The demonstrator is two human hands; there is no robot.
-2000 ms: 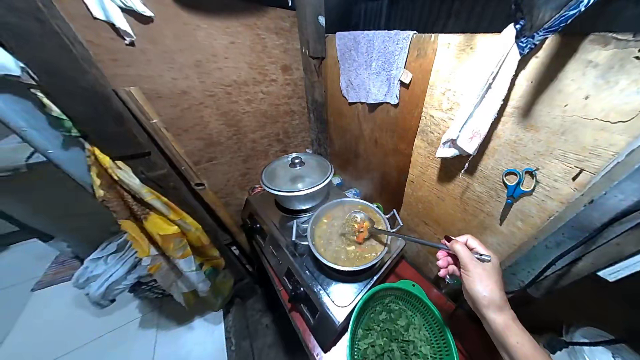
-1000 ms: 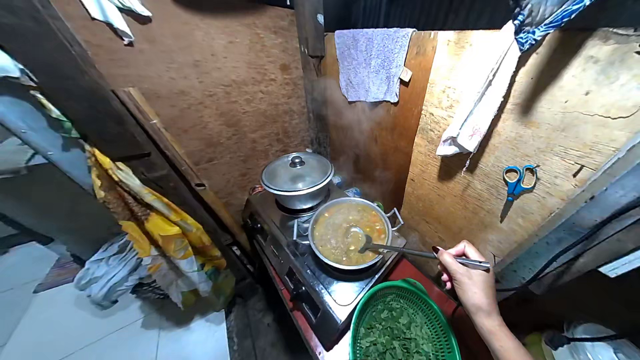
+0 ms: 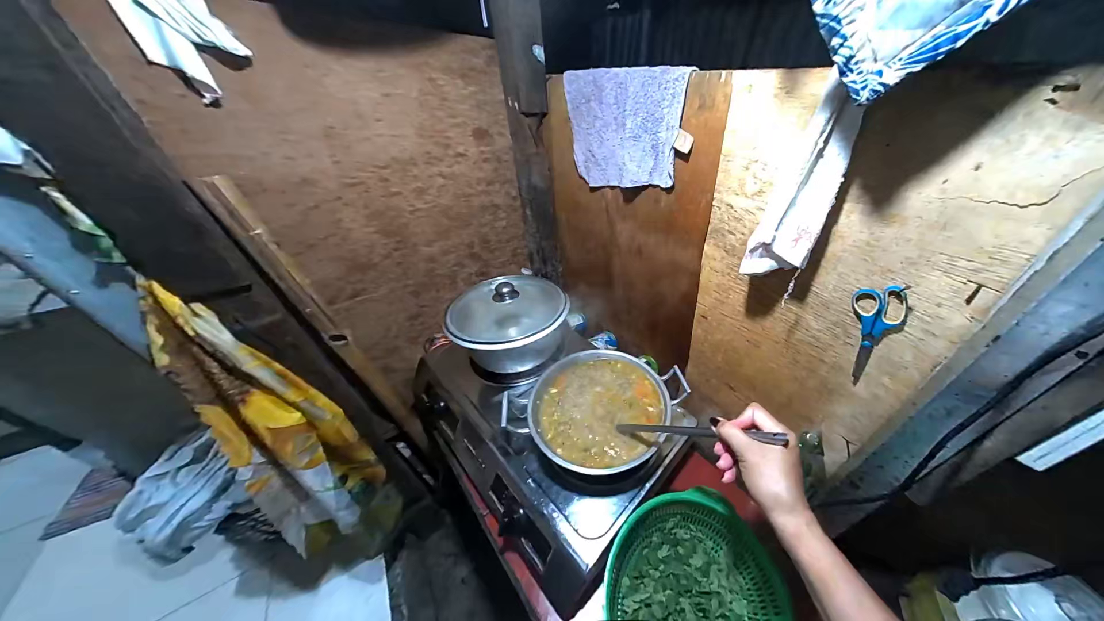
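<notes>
My right hand (image 3: 759, 453) grips the dark handle of a metal ladle (image 3: 681, 429), right of an open two-handled metal pot (image 3: 535, 423). The ladle's bowl is sunk out of sight in a yellowish soup (image 3: 595, 405) with orange bits. The pot stands on the front burner of a gas stove (image 3: 492, 466). Behind it, to the left, a second pot (image 3: 517, 355) wears a glass lid (image 3: 507, 310). A green plastic colander (image 3: 634, 517) of leafy greens (image 3: 681, 573) sits below my right hand. My left hand is out of view.
Plywood walls (image 3: 388, 155) enclose the stove's corner. A lilac towel (image 3: 625, 125), a white cloth (image 3: 802, 198) and blue-handled scissors (image 3: 875, 319) hang there. Yellow patterned cloth (image 3: 259, 405) hangs at left. A glass bottle (image 3: 811, 461) stands behind my right hand.
The ladle's bowl, visible in the earlier frames and holding orange pieces in the first, is now under the soup. My right hand keeps its grip on the handle.
</notes>
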